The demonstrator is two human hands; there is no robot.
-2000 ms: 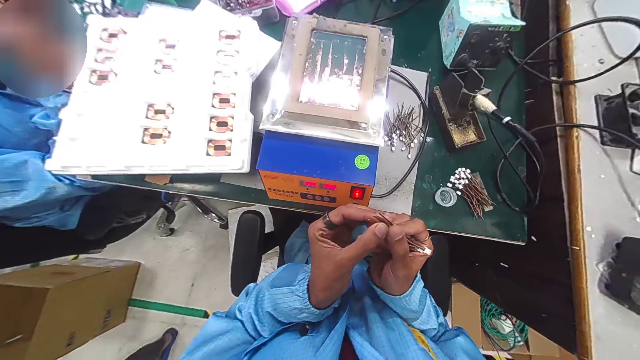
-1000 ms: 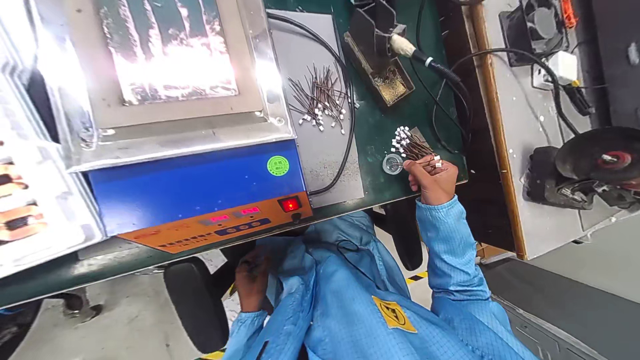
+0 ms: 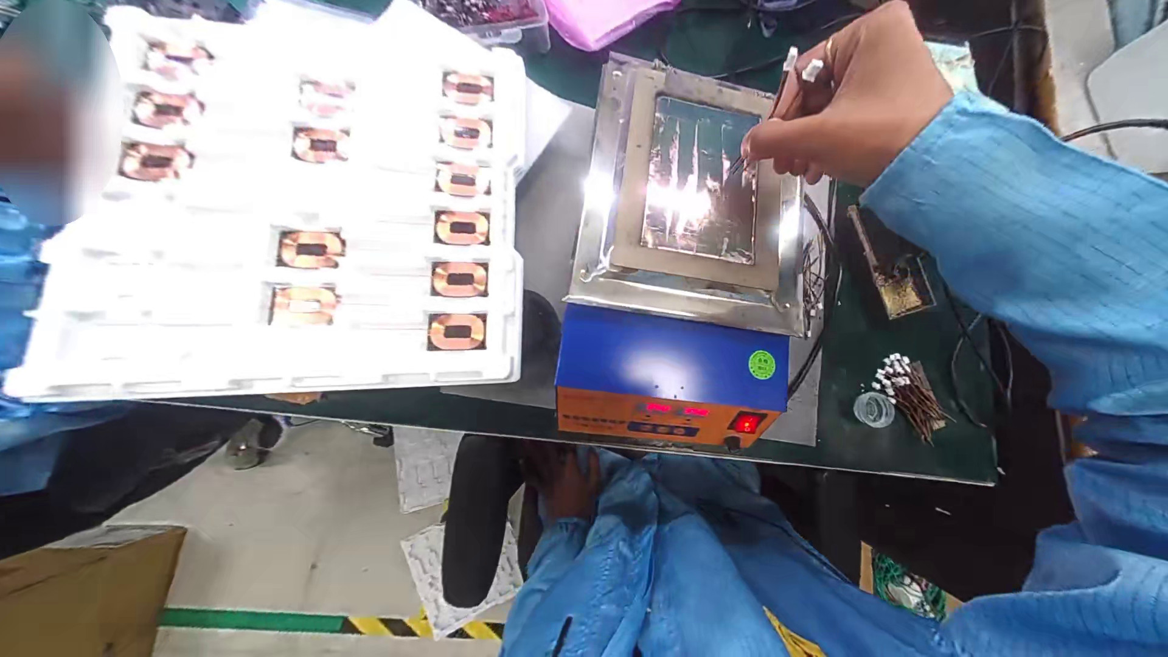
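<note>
My right hand holds thin wire leads with white connectors at their upper ends. Their lower ends point down at the shiny molten-looking metal in the framed bath of a solder pot, which has a blue and orange body. Whether the tips touch the metal cannot be told. Low at the table's front edge, my left hand rests near my lap, partly in shadow, with nothing visible in it. A bundle of white-tipped leads lies on the green table beside a small clear round dish.
At the left stands a white tray with several copper coils; a co-worker in blue sits behind it. Right of the pot are a black cable, more loose leads and a small open box with yellowish contents.
My right hand has moved from the bundle by the round dish to above the solder pot, now holding leads. Two seconds ago both hands were together in front of the table. The view has shifted strongly.
</note>
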